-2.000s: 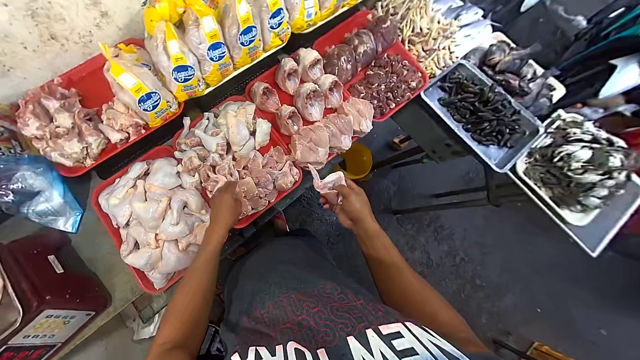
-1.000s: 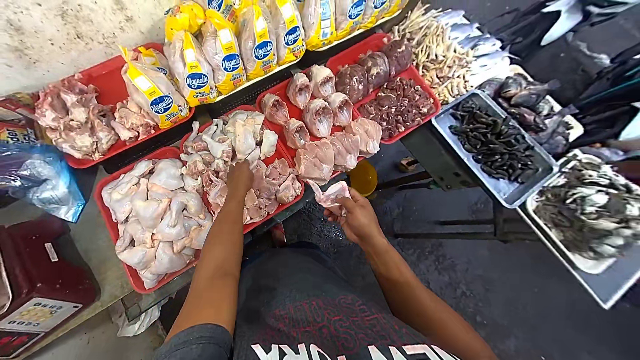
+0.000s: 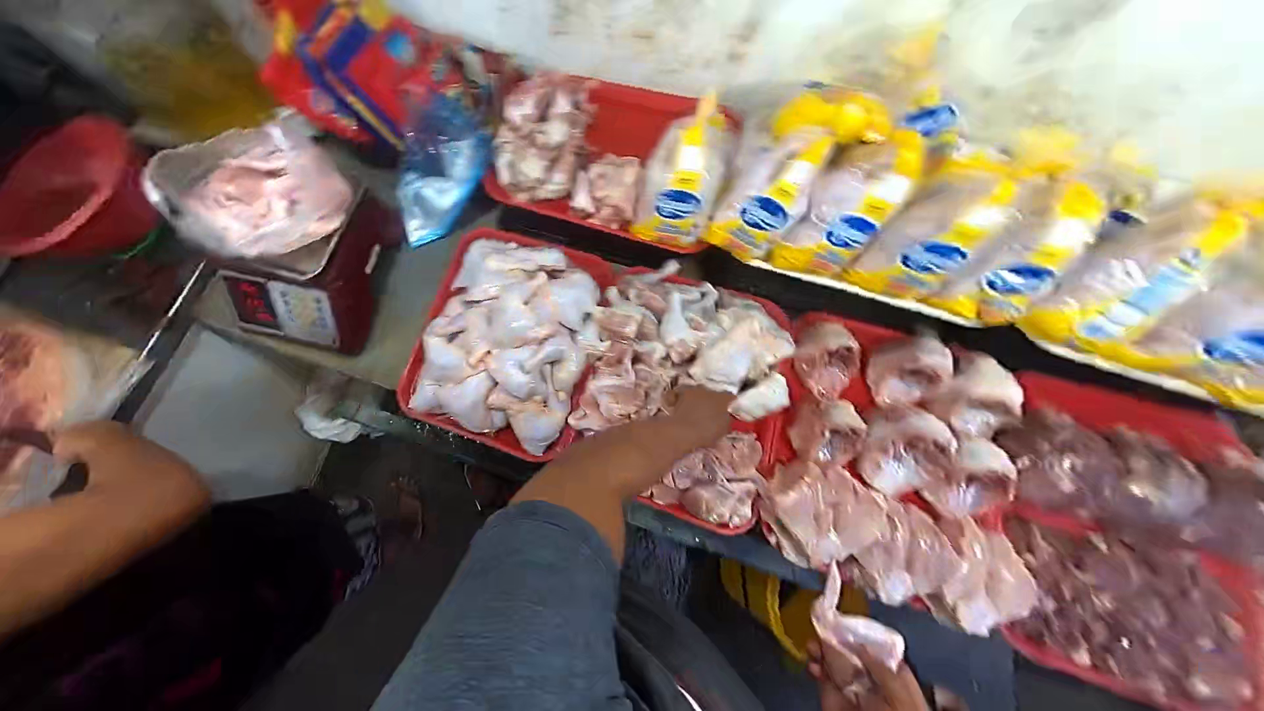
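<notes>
My right hand, at the bottom edge, grips a raw chicken wing in front of the breast pieces. My left arm reaches over the middle red tray of mixed chicken pieces. On that tray, my left hand touches the pieces; its fingers are mostly hidden, so whether it grips one is unclear. Beside it, a red tray holds raw chicken leg pieces.
At left a red weighing scale bears a pan of pale meat. Another person's hand holds a dark handle near meat. Bagged whole chickens line the back; dark organ meat lies at right.
The view has swung left, bringing the scale's meat and another person's arm into sight. My right hand still holds the wing. My left hand remains at the middle tray.
</notes>
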